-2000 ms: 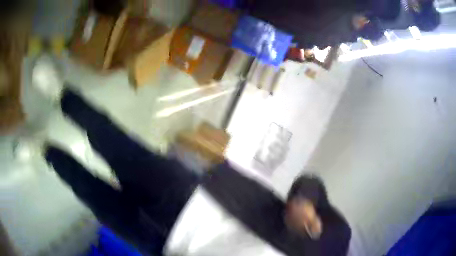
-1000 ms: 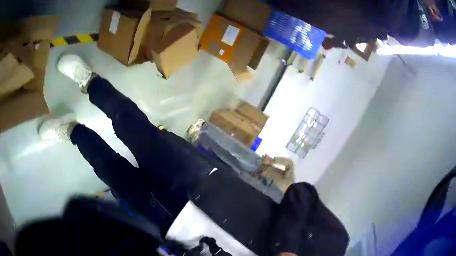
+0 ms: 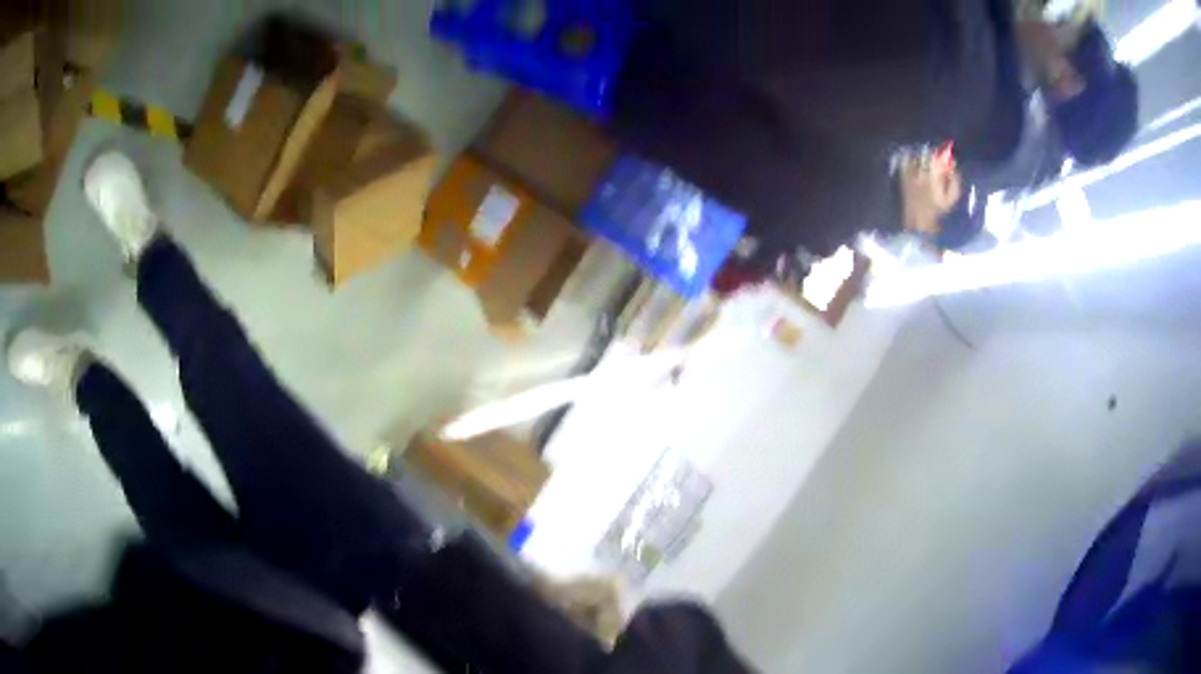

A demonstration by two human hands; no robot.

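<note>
Neither of my hands can be made out in the blurred, sideways view. A person in dark clothes [image 3: 237,395] and white shoes stands nearest in front, lying across the left and lower part of the picture. The person's upper body is cut off by the bottom edge, with a bit of white cloth [image 3: 393,648] showing there. A dark blurred shape [image 3: 198,612] covers the lower left; I cannot tell what it is.
Open cartons [image 3: 375,198] and an orange-brown carton [image 3: 461,217] stand on the pale floor. A blue crate [image 3: 663,224] is beside them, a blue stool [image 3: 540,40] at the top. Another person in dark clothing [image 3: 817,105] is by a bright light. Blue cloth [image 3: 1120,593] shows at lower right.
The view has shifted, so the standing person is lower and further left. More of the person at the top and the blue stool now show. The black looped thing at the bottom is out of sight.
</note>
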